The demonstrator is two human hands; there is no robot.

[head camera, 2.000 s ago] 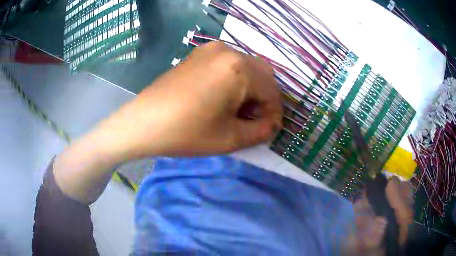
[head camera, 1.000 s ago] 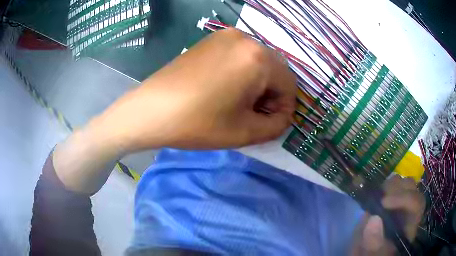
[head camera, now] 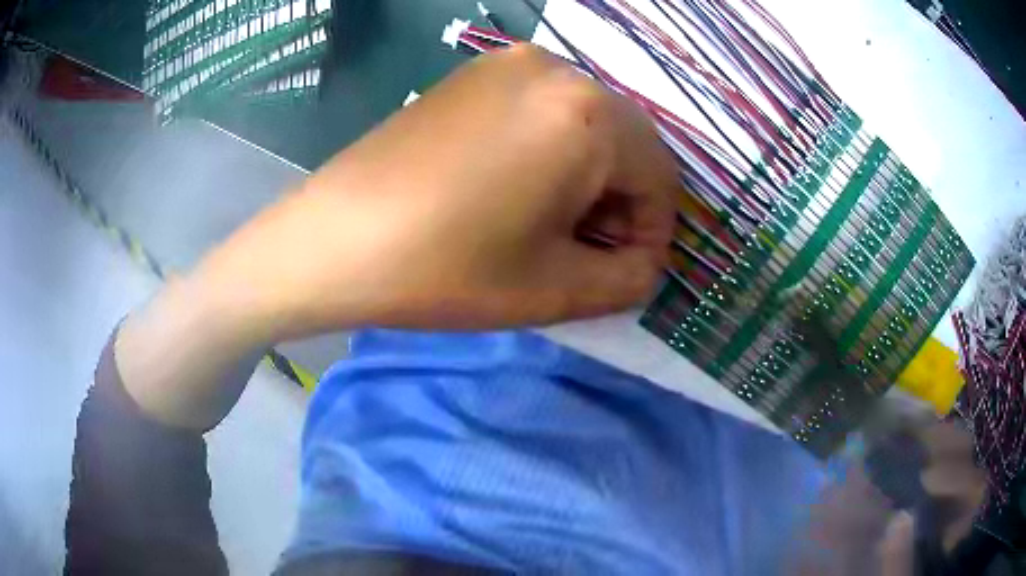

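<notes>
The green PCB panel (head camera: pixel 827 242) lies tilted, with red and black leads (head camera: pixel 731 73) fanned from its upper left edge. My left hand (head camera: pixel 529 203) is curled at the panel's left edge, its fingertips mostly hidden; thin wire ends show just past them over the pads, pinched in the fingers. My right hand (head camera: pixel 939 478) is blurred at the lower right, closed around the dark handle of the soldering iron (head camera: pixel 894 456). The iron's blurred front part points up and left over the panel's lower part; its tip cannot be made out.
A white board (head camera: pixel 911 113) lies under the panel, with yellow tape (head camera: pixel 932 377) at its right. A pile of unsoldered leads (head camera: pixel 992 394) lies at the far right. A second PCB panel (head camera: pixel 236 51) lies upper left on the dark green mat (head camera: pixel 377 68). Blue clothing (head camera: pixel 506 450) is below.
The view has shifted slightly. My left hand stays closed by the panel's left edge. The iron, seen clearly over the panel before, has drawn back to the lower right with my right hand and is blurred.
</notes>
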